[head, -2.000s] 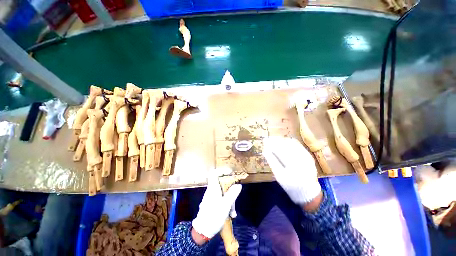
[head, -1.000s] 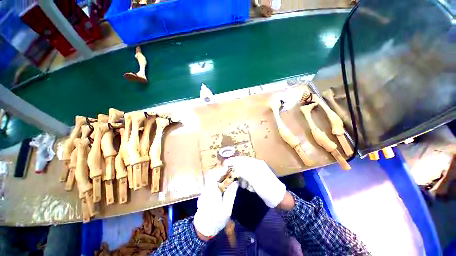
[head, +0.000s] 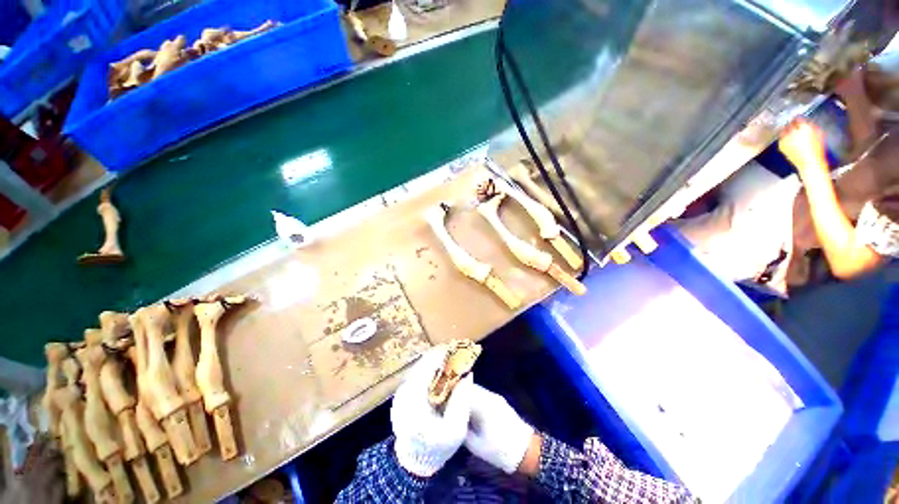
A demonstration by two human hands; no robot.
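Observation:
My left hand, in a white knit glove, is closed around a tan wooden handle at the bench's front edge. The handle's flared head faces up with a dark rim; the rest of it is hidden by the gloves. My right hand, also gloved, is against the left hand just below the head; its fingers are partly hidden, and I cannot tell whether it grips the handle. A small white oval ring lies on the brown-smeared work board, beyond my hands.
Handles are piled at left; several more lie at right beside a clear-sided box. A white bottle stands by the green belt. A blue tote holds handles. Another person's arm is at right.
The view has swung to the right. My right hand has come from over the board to beside my left hand. The handle's head has turned to face up.

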